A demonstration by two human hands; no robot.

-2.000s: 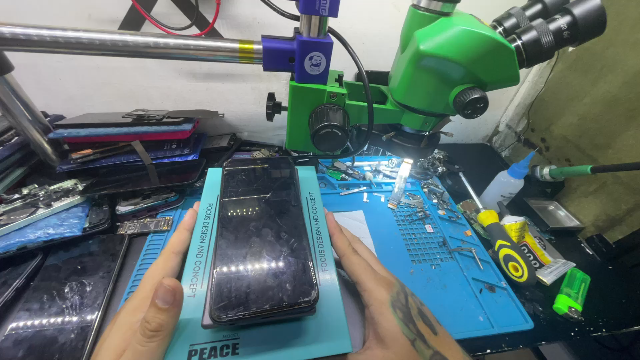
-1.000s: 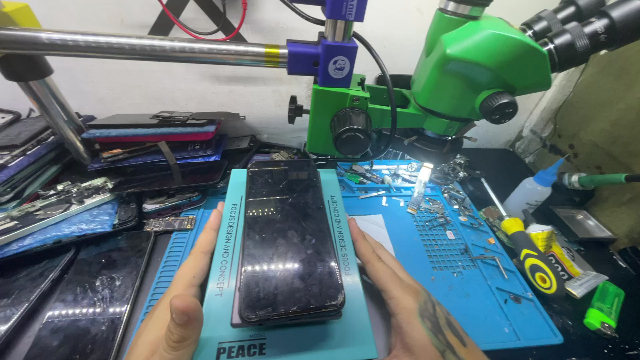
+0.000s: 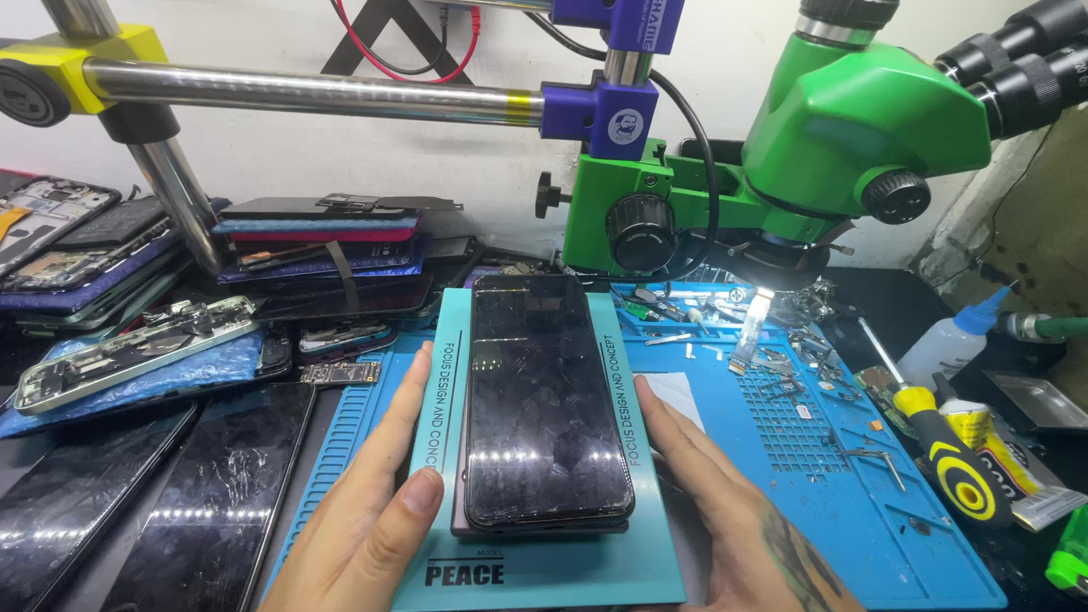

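Note:
A teal box (image 3: 552,565) with printed lettering lies in the middle foreground, over the blue silicone work mat (image 3: 858,501). A smartphone (image 3: 548,408) with a dark, scratched screen rests on it, face up, on top of another flat device whose purplish edge shows at the lower left. My left hand (image 3: 365,501) lies along the box's left side, its thumb over the near left part of the top. Along the right side rests my right hand (image 3: 722,501), its fingers extended against the box edge. Both hands hold the box between them. The box's underside is hidden.
A green stereo microscope (image 3: 858,127) on a metal boom (image 3: 323,89) stands behind. Phone parts (image 3: 323,229) pile at the left, above loose screens (image 3: 221,501). Right are tweezers and small parts, a yellow-black screwdriver (image 3: 952,450), a blue-capped bottle (image 3: 952,340) and a glue tube (image 3: 1011,459).
The view has shifted left, so the scene sits further right in the frame. Both hands keep their places at the sides of the box, and the phone stays on top.

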